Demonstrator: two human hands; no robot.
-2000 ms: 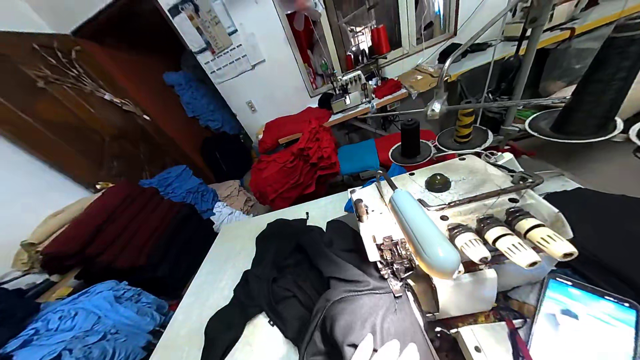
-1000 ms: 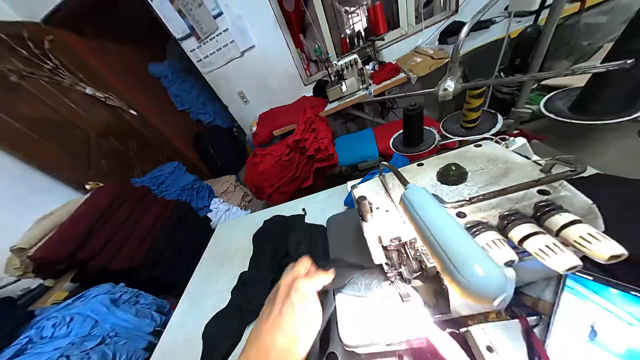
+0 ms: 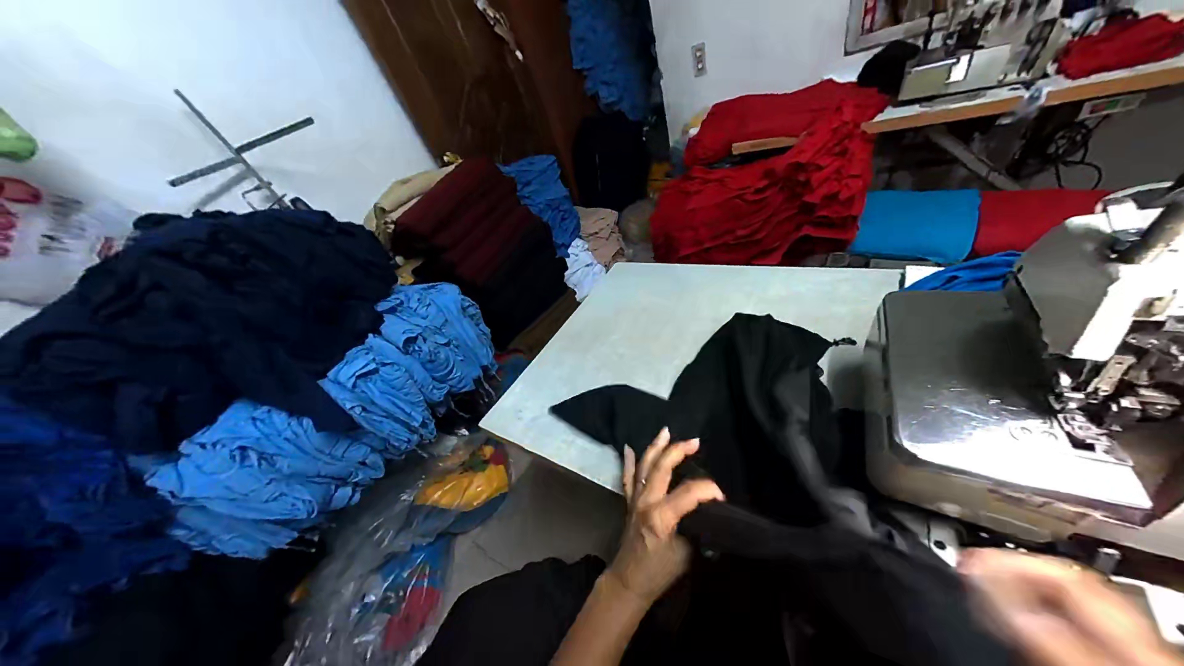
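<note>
Black fabric [image 3: 754, 416] lies bunched over the front edge of the pale table [image 3: 638, 324], and part of it hangs toward my lap. My left hand [image 3: 661, 518] pinches it near the table edge, thumb and index finger together, other fingers spread. At the lower right, my right hand [image 3: 1064, 601] is blurred against the end of a stretched part of the cloth; its grip is unclear. Right of the cloth stands the overlock sewing machine [image 3: 980, 407], its metal bed and needle area in view. No fabric shows on the bed.
Light blue garments [image 3: 268, 472], dark navy cloth [image 3: 185, 314] and maroon folded fabric [image 3: 472, 222] are piled at the left. A clear plastic bag [image 3: 370, 573] is on the floor. Red fabric [image 3: 768, 185] lies behind the table. Another sewing machine [image 3: 971, 69] stands at the back right.
The view has swung left and down. My left hand has gone from beside the machine's needle area to the cloth at the table edge. The right hand has come into view.
</note>
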